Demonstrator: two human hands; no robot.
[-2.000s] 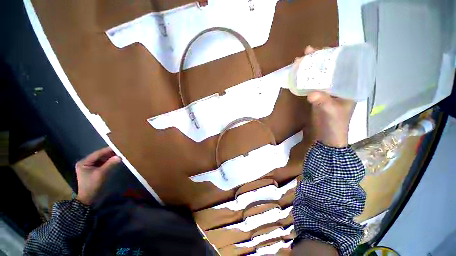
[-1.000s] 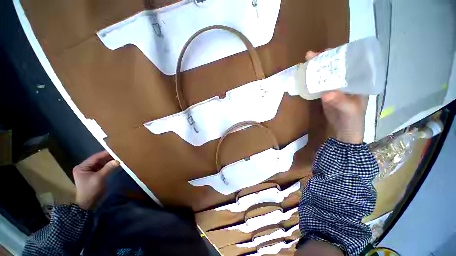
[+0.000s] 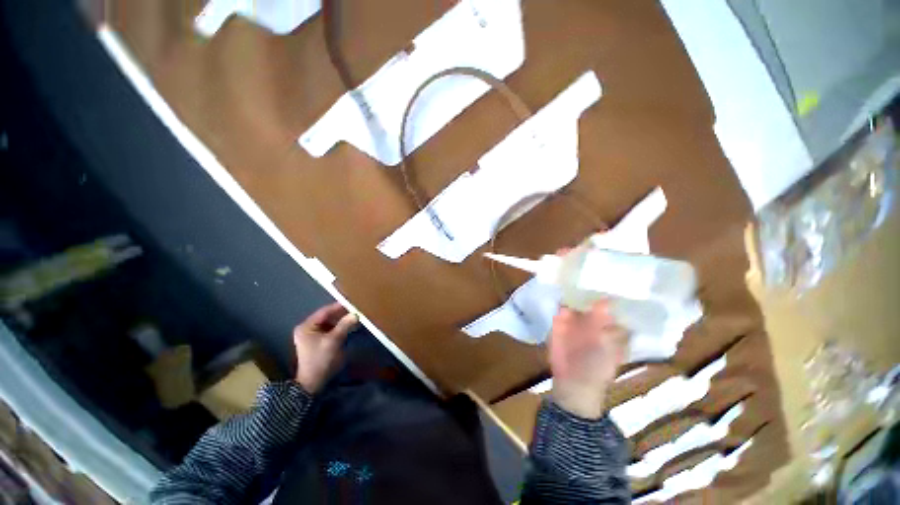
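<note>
My right hand (image 3: 584, 350) is closed around a translucent white glue bottle (image 3: 624, 278) with a printed label. The bottle lies nearly level, its long thin nozzle pointing left. The nozzle tip is beside a thin brown handle loop (image 3: 521, 202). The bottle and hand partly hide a white stepped piece (image 3: 508, 318). Similar white pieces (image 3: 498, 170) lie on overlapping brown panels (image 3: 395, 306). My left hand (image 3: 324, 340) is at the table's near white edge, thumb and finger close together; whether it grips anything cannot be told.
More panels with white pieces (image 3: 681, 414) overlap closely at the lower right. A pale sheet (image 3: 725, 89) lies beyond the panels. A crinkled clear plastic bag (image 3: 824, 222) and a heap of small fittings (image 3: 839, 395) lie on the tan tabletop at right. Cardboard (image 3: 232, 390) is on the dark floor at left.
My right hand has moved down the row with the bottle, whose nozzle now shows clear of the white pieces. The view has shifted and turned. My left hand stays near the table edge.
</note>
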